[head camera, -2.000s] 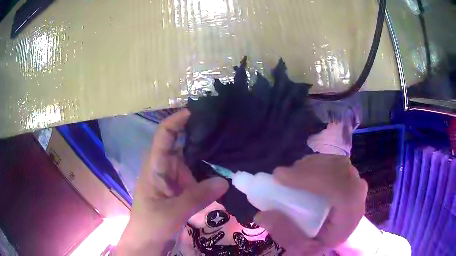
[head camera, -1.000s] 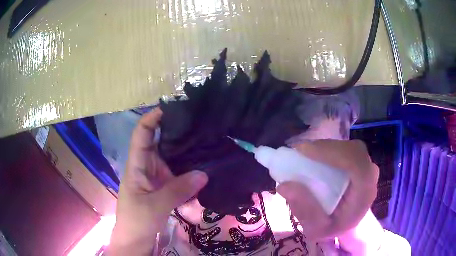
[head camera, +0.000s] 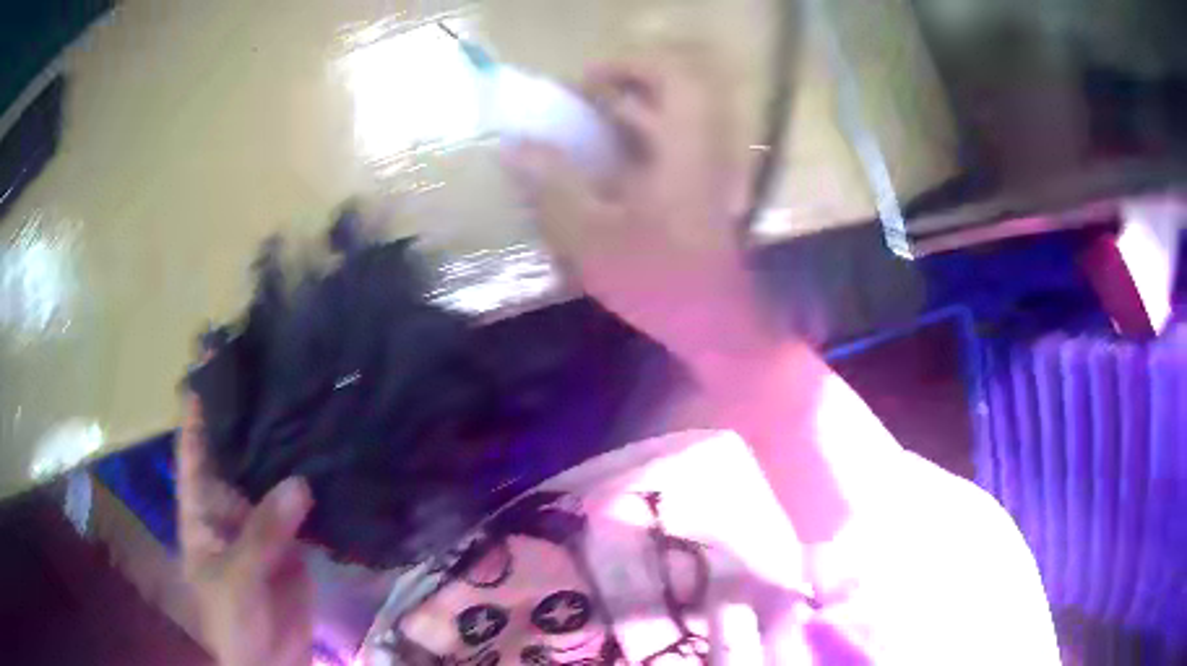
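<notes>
The black jagged-edged piece (head camera: 345, 403) is blurred at the left, over the lap and the table's front edge, with its points toward the table. My left hand (head camera: 247, 546) holds it by its lower left side, the thumb on top and the fingers mostly hidden behind. A small bright streak shows on its surface. My right hand (head camera: 651, 195) is raised over the table and blurred, holding the white glue bottle (head camera: 553, 117). The bottle's green tip points up and left, away from the piece.
The yellowish glossy table (head camera: 208, 143) spans the top. A dark cable (head camera: 778, 117) lies on its right part. A dark flat object (head camera: 33, 137) is at the far left. A blue-rimmed crate (head camera: 911, 390) and a violet ribbed basket (head camera: 1087, 481) stand at the right. A printed apron (head camera: 521, 599) is below.
My right hand has moved the bottle up and away from the piece, over the table. My left hand and the piece now appear further left. The whole view has shifted and blurred.
</notes>
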